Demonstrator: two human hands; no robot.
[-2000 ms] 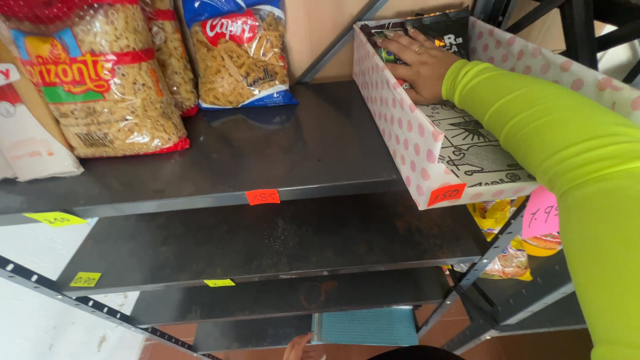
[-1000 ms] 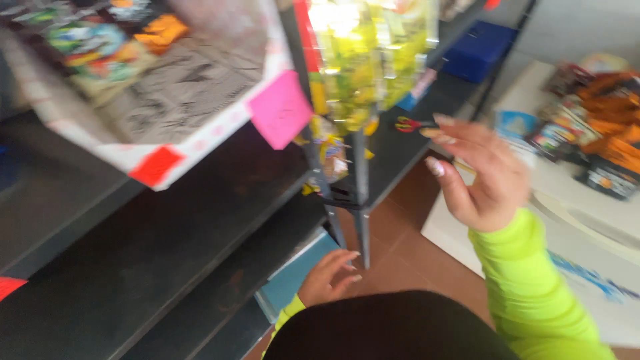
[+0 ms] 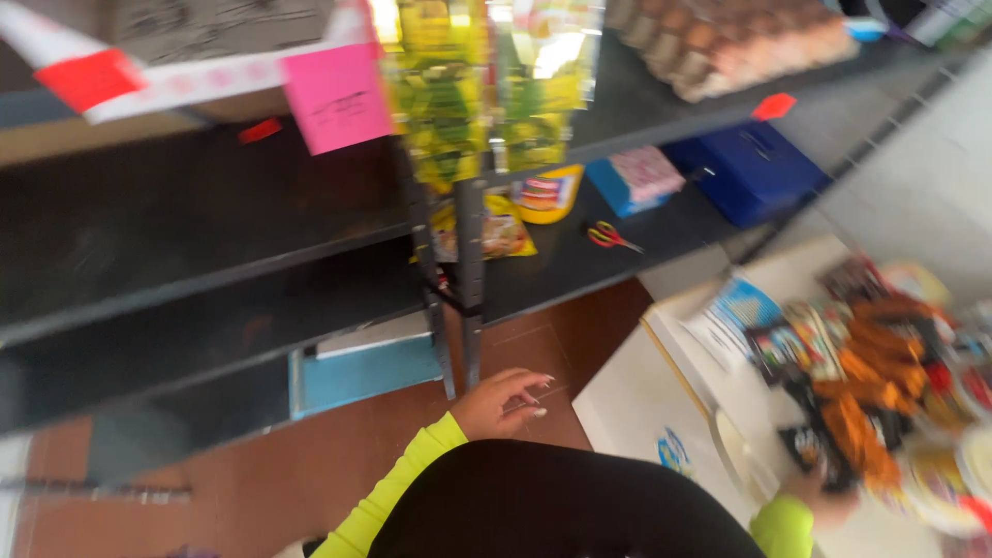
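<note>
My left hand [image 3: 504, 403] hangs in front of my dark clothing over the tiled floor, fingers apart and holding nothing. At the lower right, my right hand [image 3: 825, 500] is blurred beside a black packet [image 3: 814, 449] on a white surface; whether it grips the packet cannot be told. Orange and black snack packets [image 3: 860, 387] lie in a pile just above that hand, with plastic tubs [image 3: 942, 473] to their right. A blue and white packet [image 3: 732, 318] lies at the pile's left.
Dark metal shelves [image 3: 178, 263] fill the left, with a polka-dot box [image 3: 217, 76] on top. Yellow packets [image 3: 442, 93] hang by the upright. Beyond are an egg tray [image 3: 721, 46], red-handled scissors [image 3: 612, 235], a blue case [image 3: 752, 167] and a tissue-like box [image 3: 635, 182].
My right hand was on packets in the polka-dot box, then rose in the air with fingers apart, and is now down at the pile on the right. The view has swung right.
</note>
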